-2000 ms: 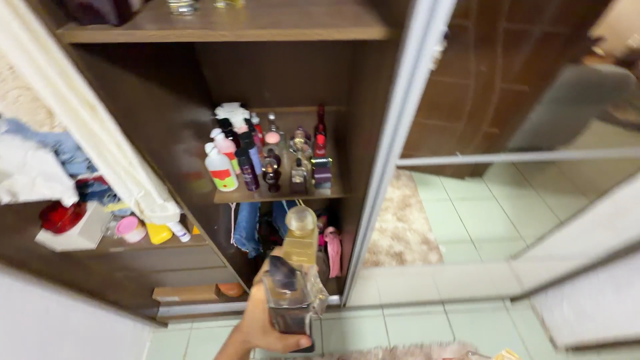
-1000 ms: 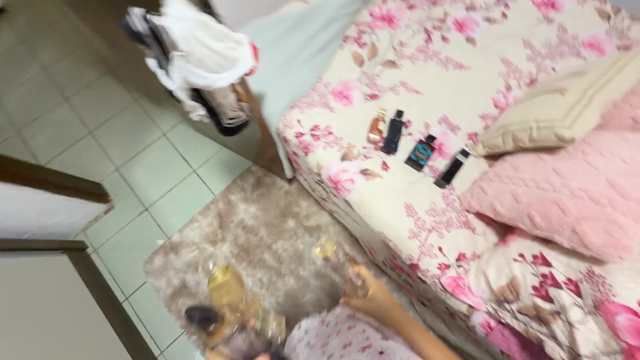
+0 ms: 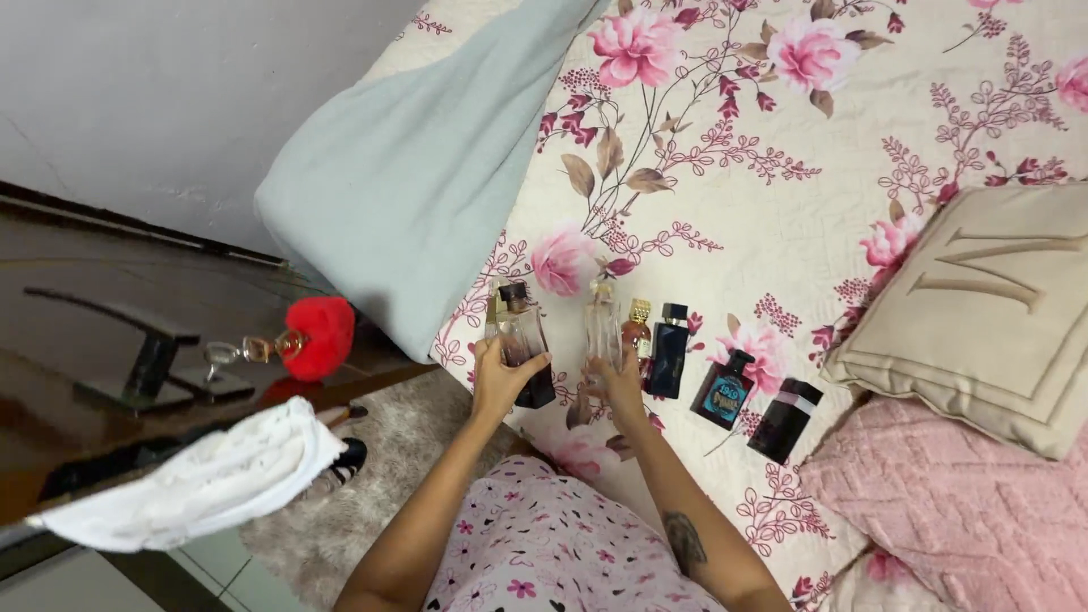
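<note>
My left hand [image 3: 503, 378] grips a glass perfume bottle [image 3: 527, 348] with a dark cap and dark base over the flowered bedspread; a gold-edged bottle [image 3: 495, 314] shows partly behind it. My right hand [image 3: 619, 387] holds a clear glass perfume bottle [image 3: 602, 327]. Just right of it lie an amber bottle with a gold cap [image 3: 637, 336] and a dark blue perfume bottle [image 3: 670, 353]. Farther right are a black bottle with a blue label [image 3: 723, 391] and a black bottle with a silver band [image 3: 786, 421].
A beige cushion [image 3: 977, 314] and a pink textured pillow [image 3: 952, 501] lie at the right. A grey-blue blanket [image 3: 399, 170] covers the bed's corner. On the left, a dark glossy surface [image 3: 93, 242] bears a red fluffy object [image 3: 319, 338]; white cloth [image 3: 204, 480] is below it.
The view has swung from the wardrobe to the bed. My hands, low over the rug a second ago, are now at the bed with bottles, left of the bottles lying there.
</note>
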